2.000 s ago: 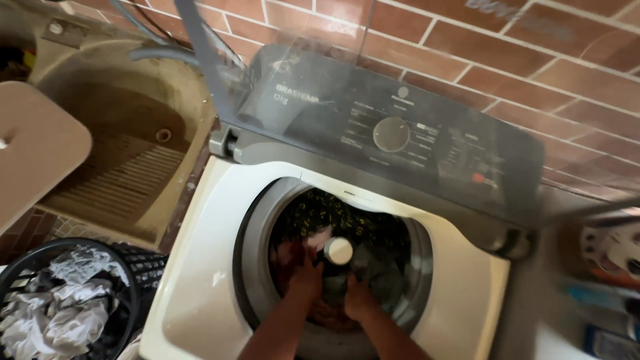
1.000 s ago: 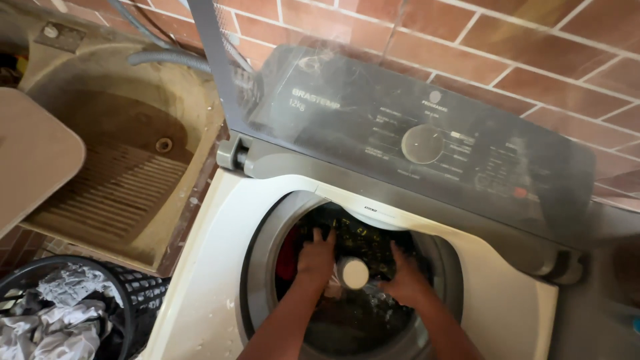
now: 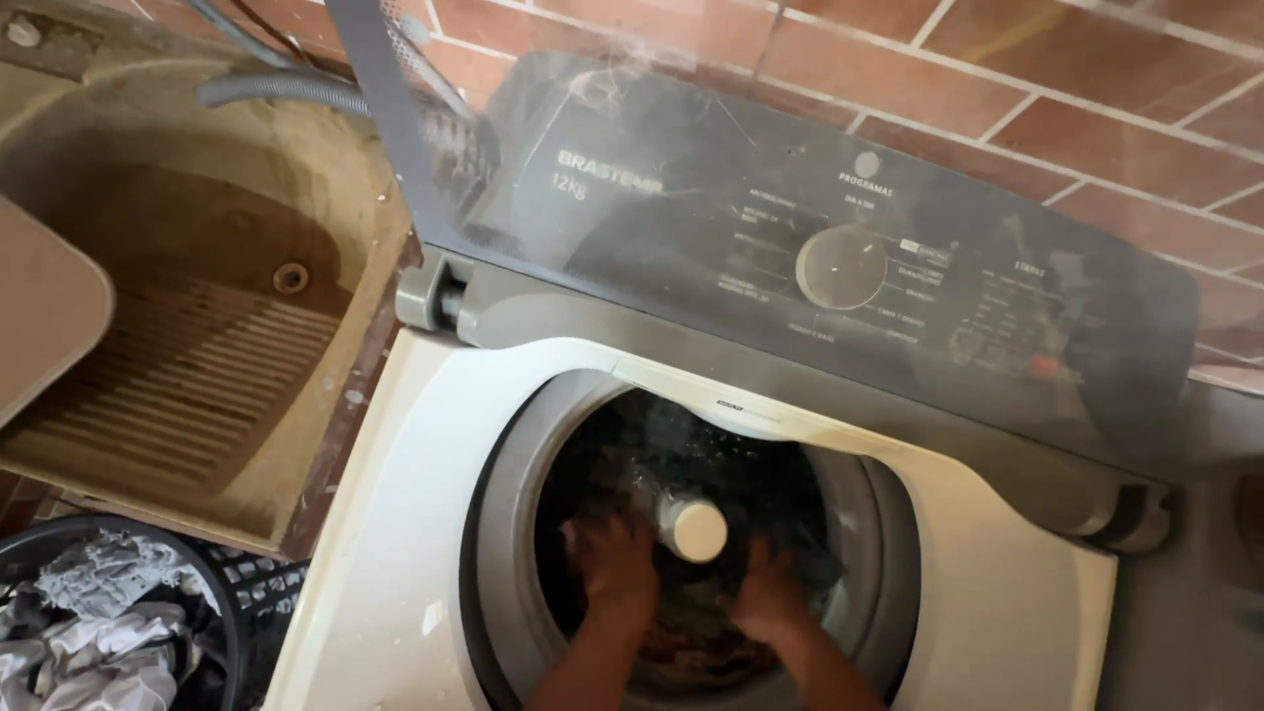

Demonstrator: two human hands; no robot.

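Observation:
Both arms reach down into the drum of a top-loading washing machine (image 3: 380,513), past its grey rim. My left hand (image 3: 614,563) lies on dark clothes left of the agitator's pale cap (image 3: 698,531). To the right of the cap, my right hand (image 3: 770,597) touches dark clothes (image 3: 681,434) too. The fingers of both hands are blurred and partly lost among the cloth, so whether they grip it does not show. Behind the opening is the grey control panel with a round dial (image 3: 842,267), seen through the raised transparent lid (image 3: 632,237).
At the left stands a stained wash sink (image 3: 346,395) with a ribbed washboard and a drain; a pale board (image 3: 49,306) overlaps it. Below it, a black plastic basket (image 3: 232,602) holds grey and white clothes. A grey corrugated hose (image 3: 286,87) runs by the brick wall (image 3: 908,69).
Both hands have moved lower in the drum, toward the front, since one second ago. The red cloth seen by my left hand then is no longer plain.

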